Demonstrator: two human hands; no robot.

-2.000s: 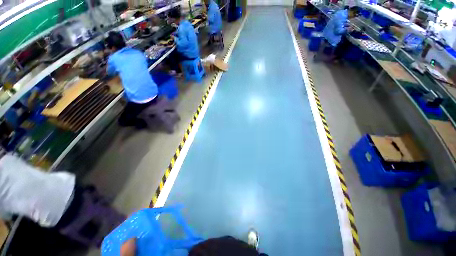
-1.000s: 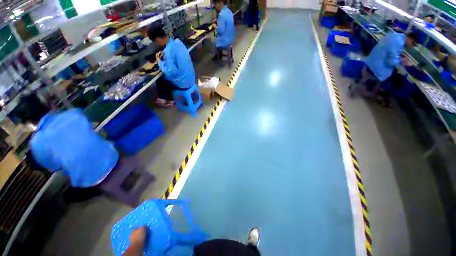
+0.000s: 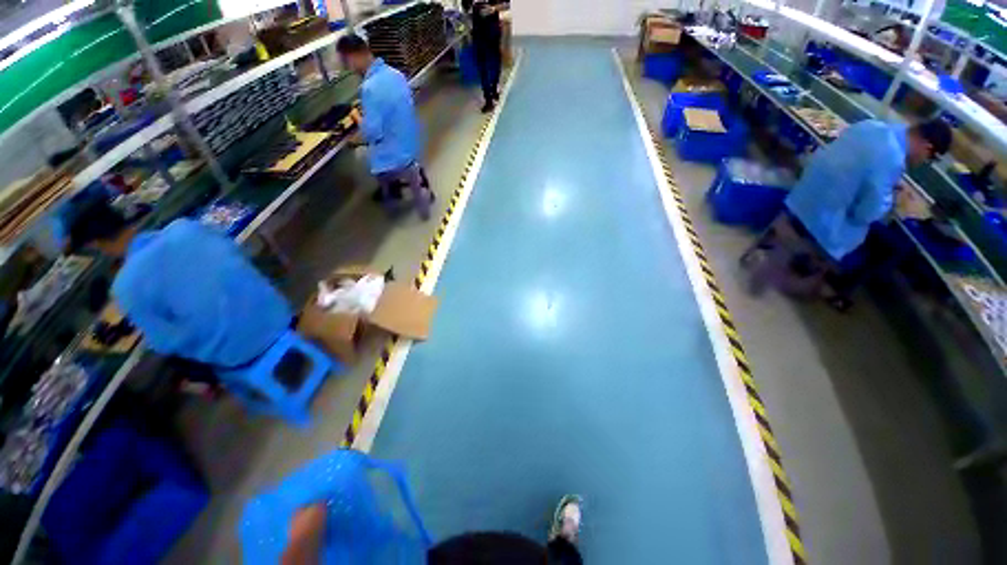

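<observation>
A bright blue plastic stool (image 3: 359, 497) is at the bottom edge, left of the middle, tilted with its dotted seat to the left and its legs to the right. My left hand (image 3: 306, 535) is on the seat and grips it; the fingertips are hidden and the hand is cut off by the lower edge. My right hand is not in the picture. The wearer's dark clothing and one shoe show at the bottom middle.
A blue-green aisle (image 3: 541, 254) runs ahead between yellow-black tape lines. An open cardboard box (image 3: 403, 311) reaches over the left line. A seated person (image 3: 204, 292) is on the left, another (image 3: 850, 188) on the right. Blue bins (image 3: 751, 190) stand by the right bench. A person stands far ahead.
The view has moved forward along the aisle; the cardboard box and the seated people are nearer. The stool stays in my left hand at the lower left.
</observation>
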